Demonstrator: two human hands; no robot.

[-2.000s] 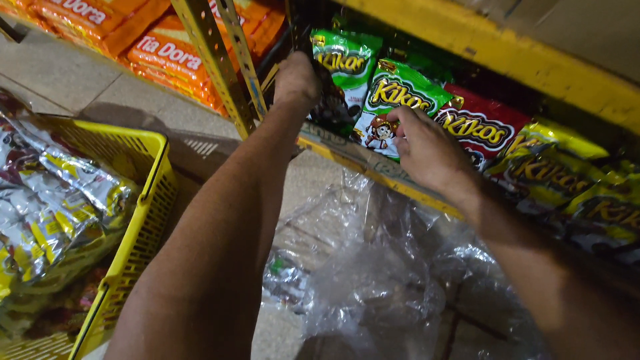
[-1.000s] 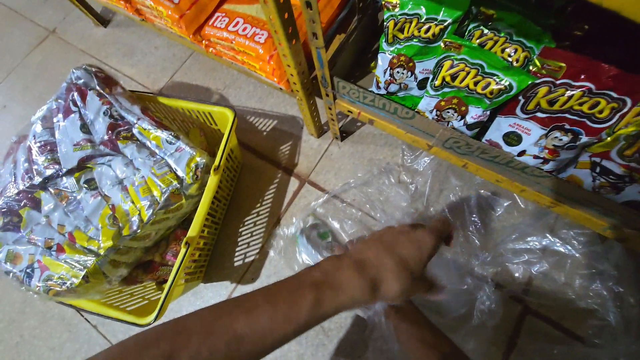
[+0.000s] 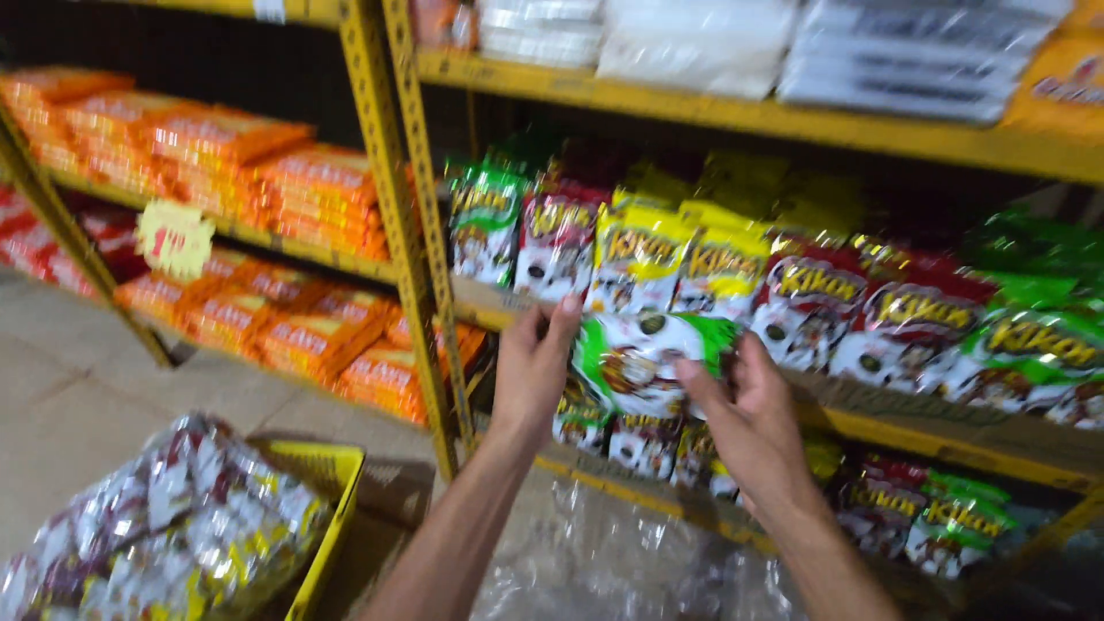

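Observation:
Between my two hands is a green and white snack bag (image 3: 642,366), lying sideways in front of the shelves. My left hand (image 3: 539,371) grips its left end, with the thumb up. My right hand (image 3: 750,405) holds its right end, thumb on the bag's face. Just behind it, a row of snack bags in green, red and yellow (image 3: 642,250) stands upright on the middle shelf. More snack bags (image 3: 642,448) stand on the lower shelf, partly hidden by my hands and the held bag.
A yellow plastic basket (image 3: 332,535) with a large clear-wrapped bundle of bags (image 3: 190,526) sits at lower left. Clear plastic wrap (image 3: 604,552) lies on the floor below. Yellow metal uprights (image 3: 405,216) part these shelves from stacks of orange packets (image 3: 302,336).
The view has risen and swung widely. A second ago my hands were low over the clear plastic wrap; now they are up before the middle shelf, holding a green and white bag.

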